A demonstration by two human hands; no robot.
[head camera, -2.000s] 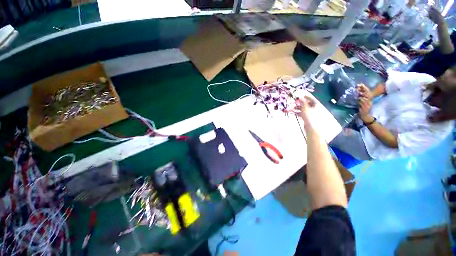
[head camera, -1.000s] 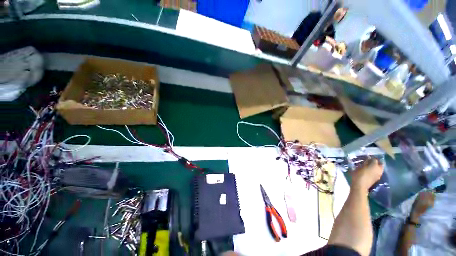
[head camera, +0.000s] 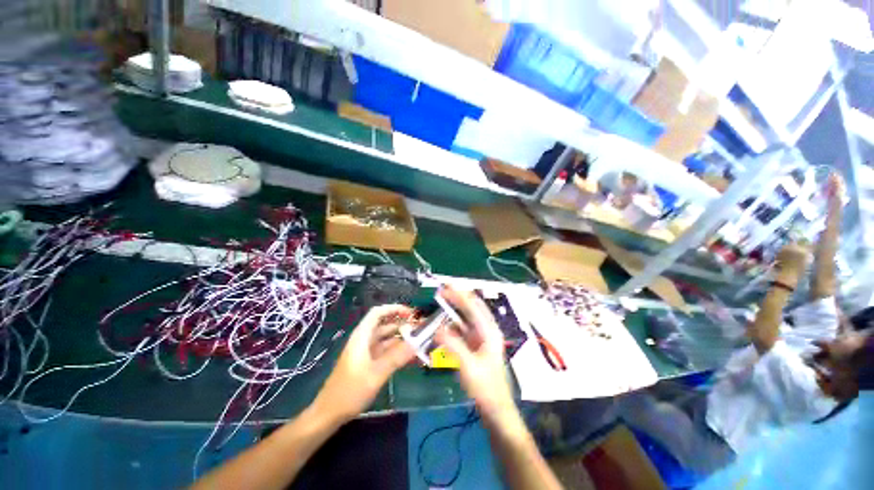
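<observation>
My left hand [head camera: 369, 356] and my right hand [head camera: 471, 343] are raised over the bench, close together. Between their fingertips they hold a small white object [head camera: 422, 335], which looks like a solder wire spool seen at an angle; blur and fingers hide part of it. A yellow piece [head camera: 443, 358], like the sponge at the iron stand, shows just behind the hands. The hands cover most of the stand and connector pile area.
A tangled heap of red and white wires [head camera: 251, 304] lies left. Behind is a cardboard box of metal connectors [head camera: 369, 230]. Orange-red pliers [head camera: 551, 352] lie on the white sheet [head camera: 575, 373] at right, near more wires [head camera: 575, 304]. A person [head camera: 786, 354] sits at far right.
My right hand has come back from the plastic bag area at the right to meet my left hand, now in view. Both now hold the white object. The view has shifted to show more left.
</observation>
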